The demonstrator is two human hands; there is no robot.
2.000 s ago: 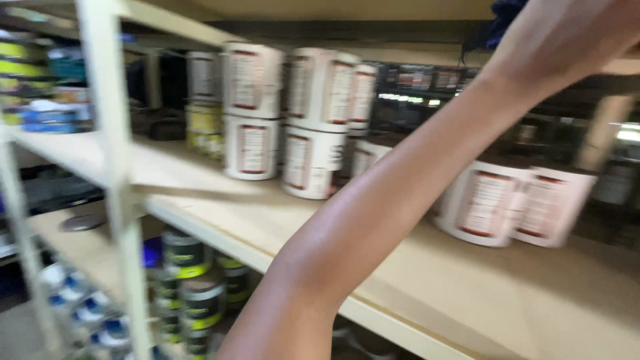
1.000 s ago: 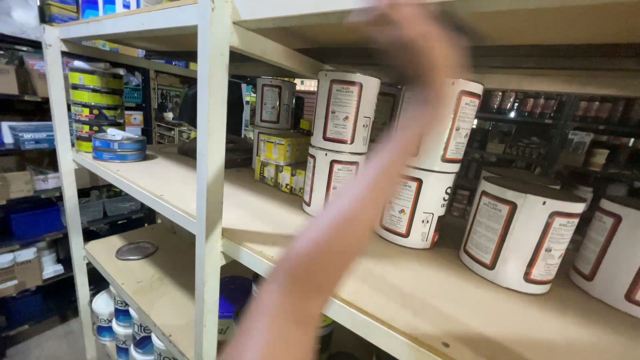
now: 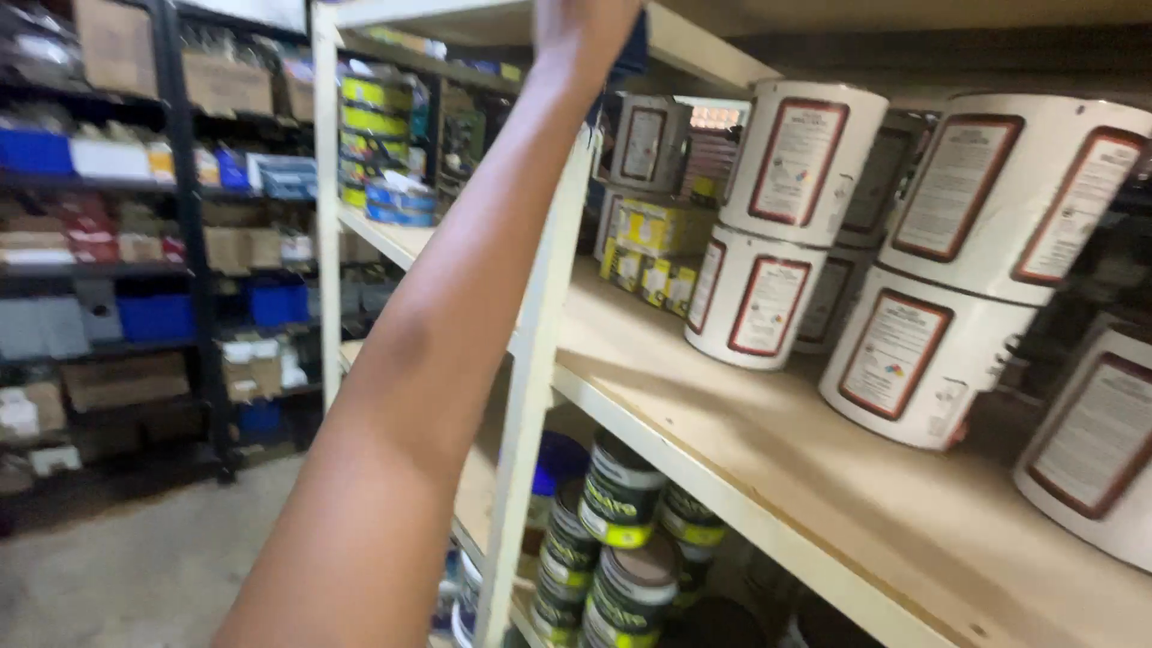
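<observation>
My left arm rises across the view from the bottom edge, and my left hand [image 3: 589, 31] is at the top, partly cut off and blurred. A dark blue cloth [image 3: 633, 49] shows at its right side, held in the hand. The hand is beside the upper shelf, near the top of a cream metal shelf post [image 3: 540, 297]. Right of the arm, white paint cans [image 3: 801, 162] with red-framed labels stand stacked in twos on the middle shelf board [image 3: 720, 405]. My right hand is not in view.
Yellow boxes [image 3: 652, 229] sit behind the white cans. Dark cans with yellow-green bands [image 3: 621, 495] are stacked below. Yellow and black containers [image 3: 378, 135] and a blue tin [image 3: 400, 205] stand beyond the post. A dark rack [image 3: 193, 225] with boxes is at left.
The view has swung left, showing more of the dark rack and floor. My left hand, over the white cans a second ago, is now near the post at the upper shelf.
</observation>
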